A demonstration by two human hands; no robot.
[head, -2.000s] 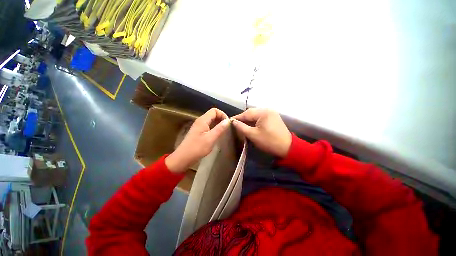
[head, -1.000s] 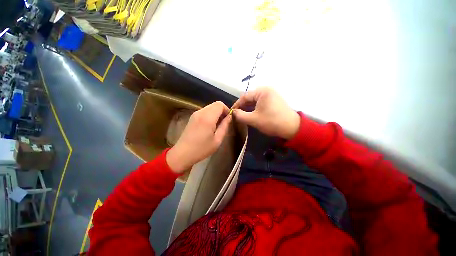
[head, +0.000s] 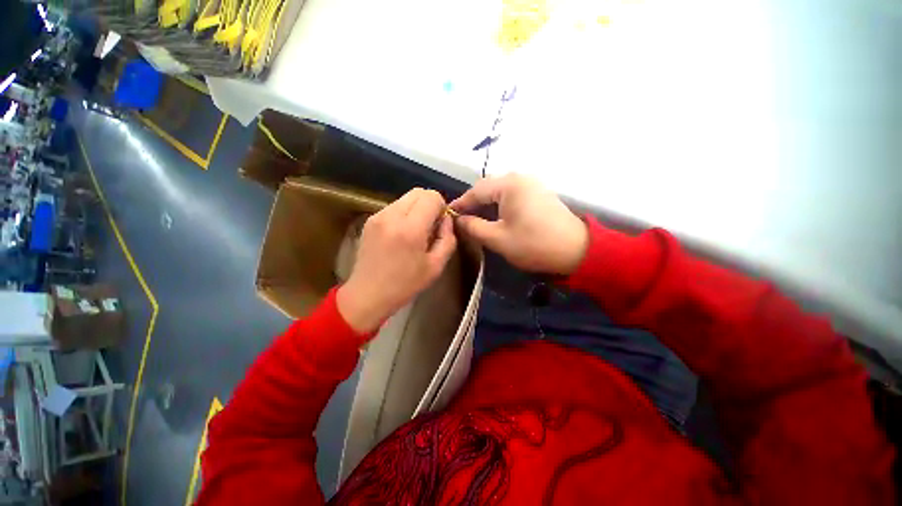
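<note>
A beige-grey sewn panel (head: 396, 380), folded in layers with pale edges, stands across my lap and runs down towards my chest. My left hand (head: 399, 247) pinches its upper corner. My right hand (head: 524, 222) meets it there with thumb and forefinger. A small bit of yellow binding tape (head: 451, 210) shows between the fingertips of both hands. No snips can be made out in either hand.
The white worktable (head: 692, 119) lies ahead, with yellow offcuts (head: 522, 20), a dark cord (head: 500, 114) and a stack of yellow-edged panels (head: 223, 30) at upper left. An open cardboard carton (head: 297, 237) stands left of my lap. Blue-grey floor with yellow lines lies beyond.
Both hands stay together at the panel's corner and have moved slightly up and left in view. The left fingers are more curled over the corner. The view has shifted, showing less of the stack.
</note>
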